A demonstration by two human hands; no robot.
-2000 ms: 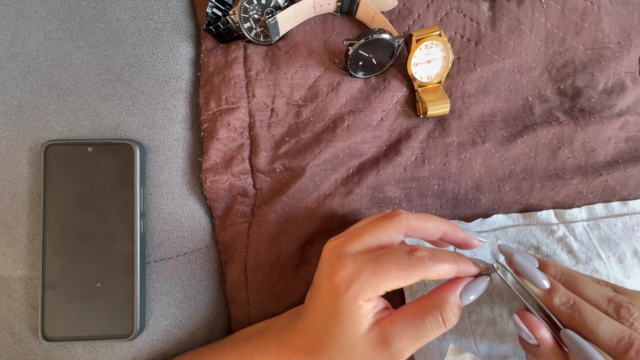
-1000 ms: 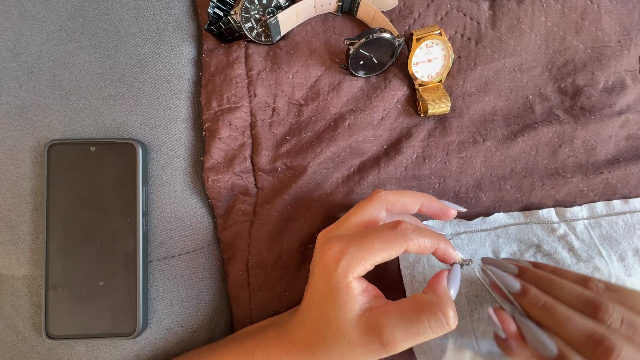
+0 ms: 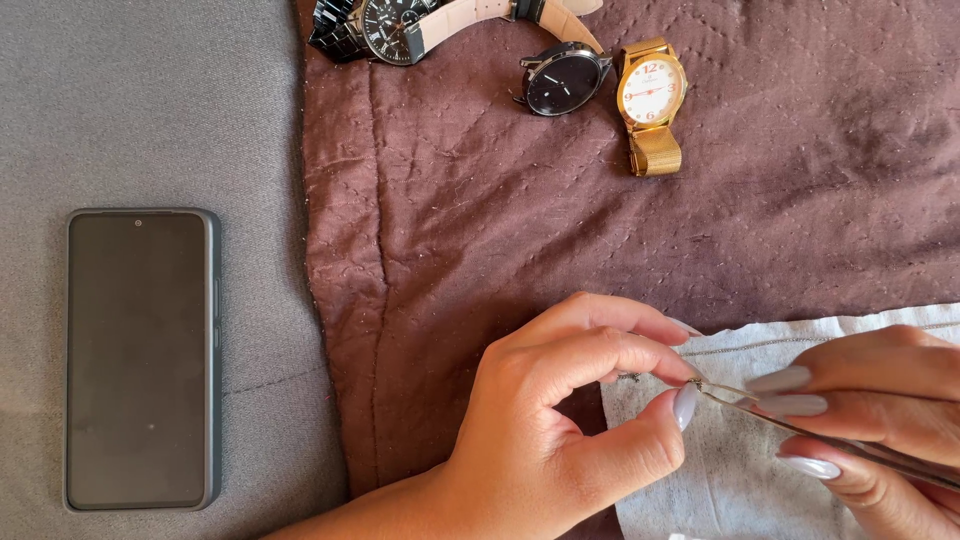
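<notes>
My left hand [image 3: 570,412] pinches a small metal clasp or link [image 3: 696,385] between the tips of thumb and index finger. At the right edge, my right hand [image 3: 877,405] holds metal tweezers [image 3: 810,431], whose tips meet the small piece at my left fingertips. A thin metal chain [image 3: 757,345] runs across the white cloth [image 3: 720,465] beneath both hands. Its short end shows just behind my left index finger. Whether the tweezer tips grip the piece or only touch it, I cannot tell.
A dark-screened phone [image 3: 136,360] lies on grey fabric [image 3: 262,150] at the left. On the brown quilted cloth [image 3: 450,247], toward the top, are a gold mesh-band watch [image 3: 651,90], a black-faced watch [image 3: 564,81] with a leather strap and a chronograph watch [image 3: 394,30].
My right hand and the tweezers have shifted; the tweezers are now at a flatter slant, with their tips at the small metal piece. My left hand still pinches that piece.
</notes>
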